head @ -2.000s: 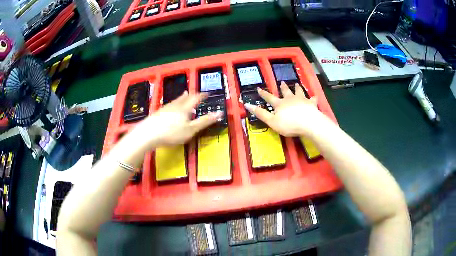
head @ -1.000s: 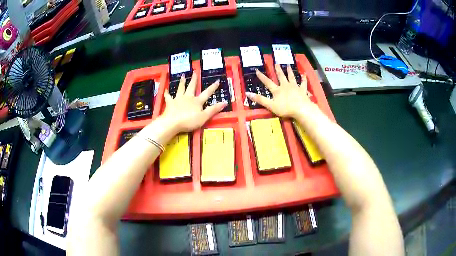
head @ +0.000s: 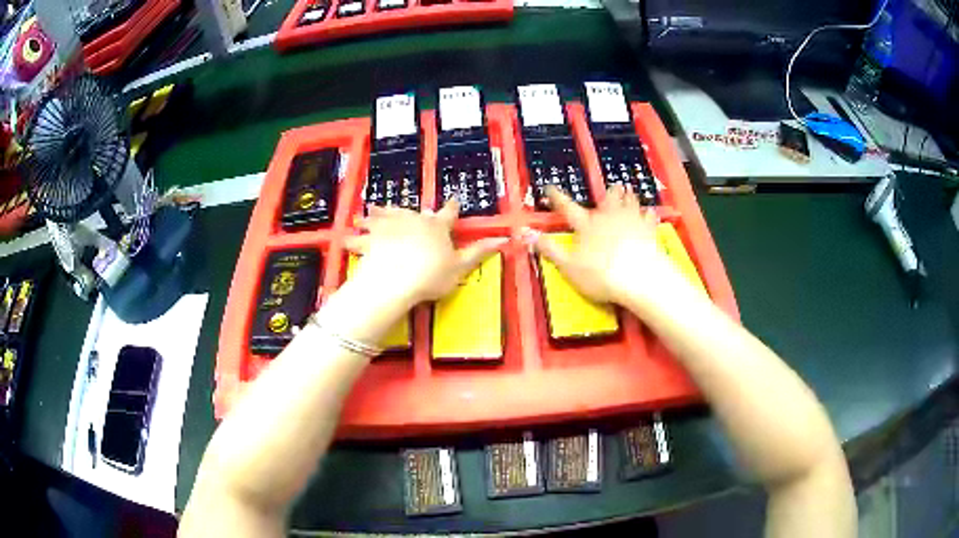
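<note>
The red phone tray [head: 452, 399] lies in front of me. Several flip phones [head: 463, 158] stand open in its back row, with lit screens and dark keypads. Closed phones with yellow faces [head: 469, 321] lie in the front row, partly under my hands. Two black phones with gold emblems [head: 286, 299] fill the left column. My left hand [head: 412, 250] is spread over the front-row phones, fingertips at the lower edge of the left open keypads. My right hand [head: 605, 250] is spread likewise at the right open phones. Neither hand grips anything.
Several loose batteries [head: 431, 481] lie along the tray's near edge. A dark phone [head: 131, 408] lies on white paper at left, near a fan [head: 74, 147]. A second red tray [head: 394, 19] is at the back. A white handheld device [head: 894, 226] and blue item [head: 836, 133] are at right.
The back-row phones' lids have been opened further and all four screens show lit. My hands have drawn back towards me, from the keypads to over the yellow phones. The tray sits slightly higher in view.
</note>
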